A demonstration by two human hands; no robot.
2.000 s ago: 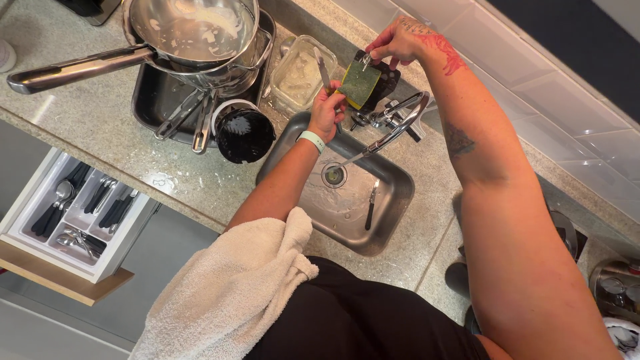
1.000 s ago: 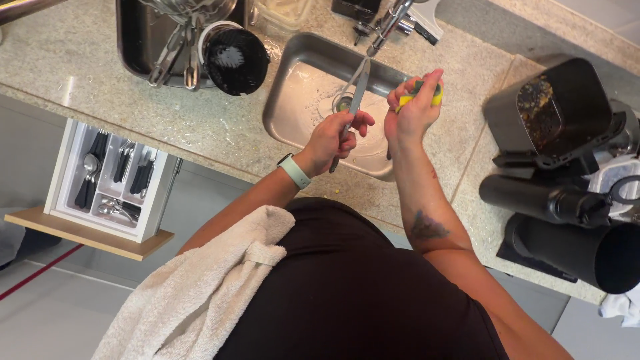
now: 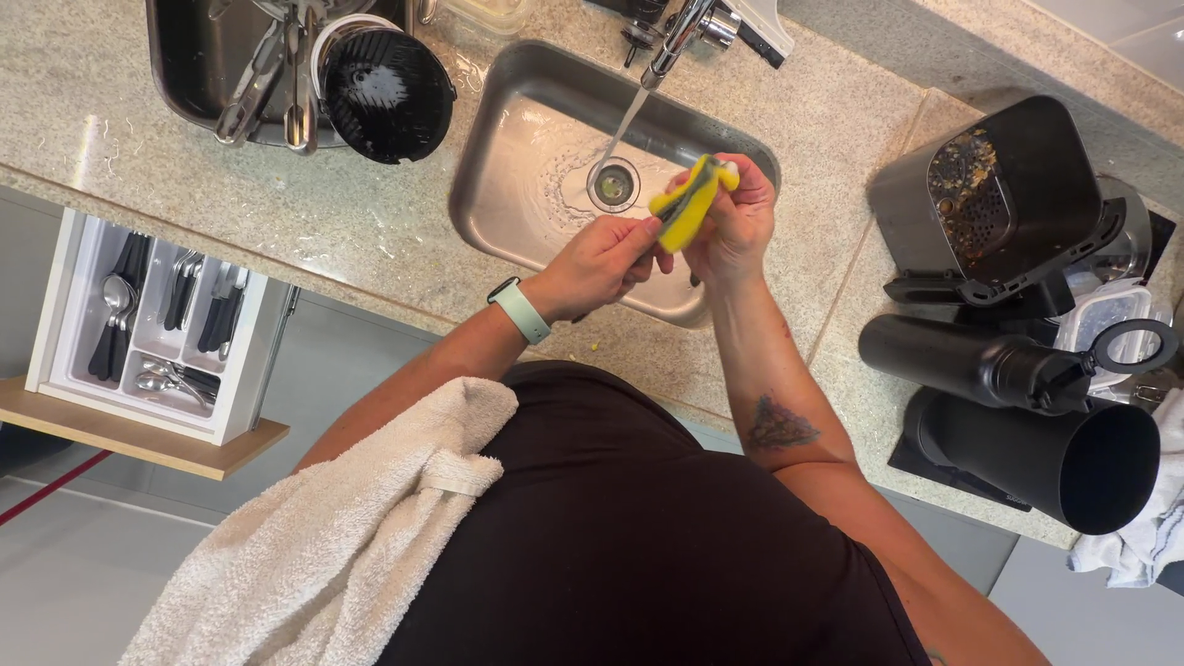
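Note:
My right hand (image 3: 740,217) squeezes a yellow sponge (image 3: 689,208) with a darker side, folded, over the right part of the steel sink (image 3: 518,199). My left hand (image 3: 601,264) is closed at the sponge's lower left edge, around a table knife; only a dark bit of its handle shows below the fingers, and the blade is mostly hidden at the sponge. Water runs from the chrome faucet (image 3: 680,42) into the drain (image 3: 613,185). A small dark piece of something in the sink shows beneath my right hand.
Left of the sink, a black container (image 3: 388,92) and metal utensils rest at a dark tray (image 3: 176,83). An open cutlery drawer (image 3: 153,324) juts out below. On the right counter stand a soiled air fryer basket (image 3: 999,199), a black bottle (image 3: 953,361) and a black cylindrical container (image 3: 1027,453).
Two seconds back my right hand was up by the dark holder behind the faucet; it then came down with the sponge. Since one second ago, the sponge and the knife have come together.

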